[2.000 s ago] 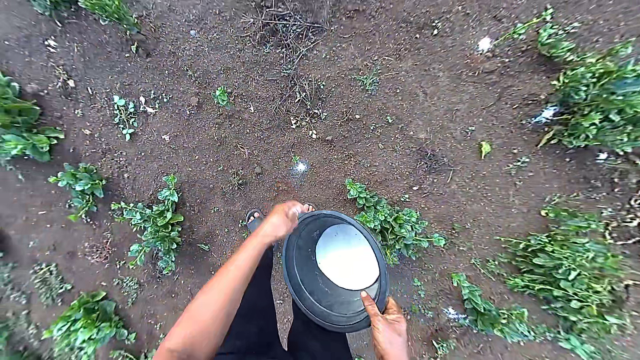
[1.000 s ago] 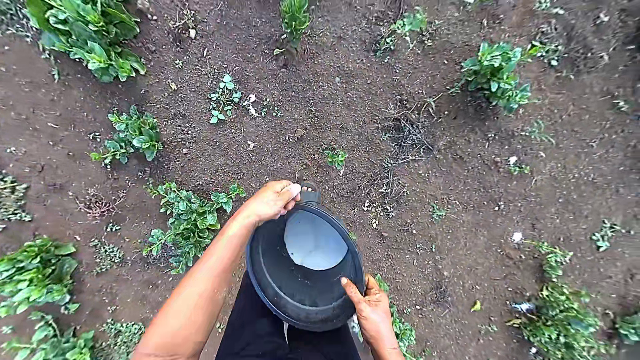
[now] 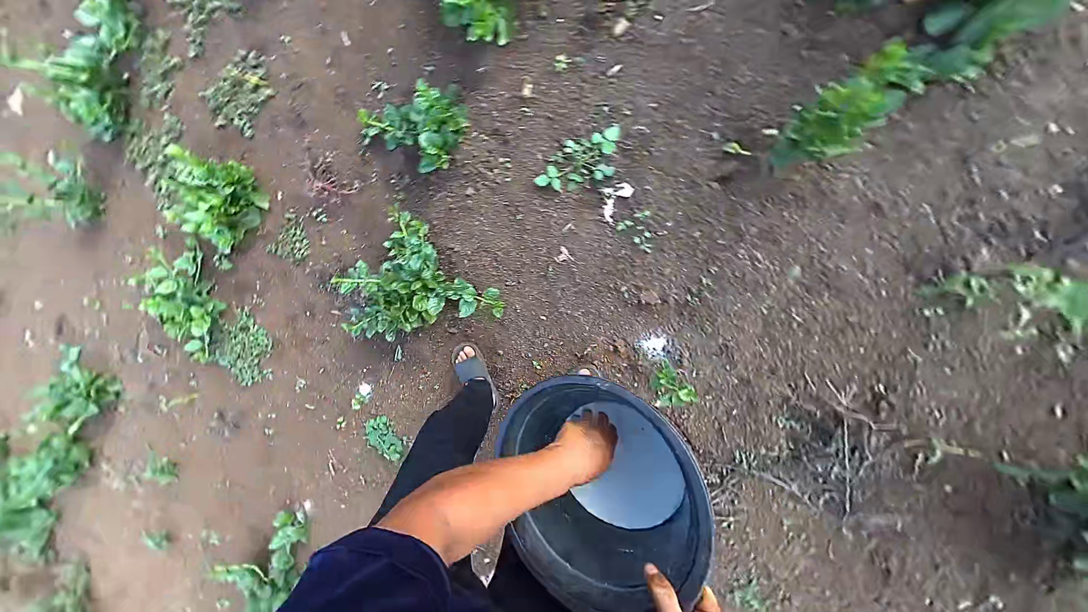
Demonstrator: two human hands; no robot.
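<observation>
A round black basin [image 3: 531, 544] is tilted in front of my legs, with a smooth white substance [image 3: 633, 476] in it. My left hand [image 3: 588, 442] is inside the basin, its fingers over the upper left edge of the white substance; the palm side is hidden, so what it holds does not show. At the bottom edge of the view, my right hand [image 3: 667, 592] grips the basin's near right rim, partly cut off. Just beyond the far rim, a small white patch [image 3: 653, 346] lies on the soil beside a small green plant [image 3: 673, 387].
Brown soil bears scattered leafy plants, among them a bushy one [image 3: 408, 285] ahead of my sandalled foot [image 3: 469, 364]. Another plant [image 3: 212, 200] grows farther left. Dry twigs [image 3: 846, 450] lie right of the basin, and a blurred leafy plant [image 3: 841, 123] stands at upper right.
My left hand has moved from the basin's upper rim into the basin. My right hand stays at the rim. The view has shifted strongly over the ground.
</observation>
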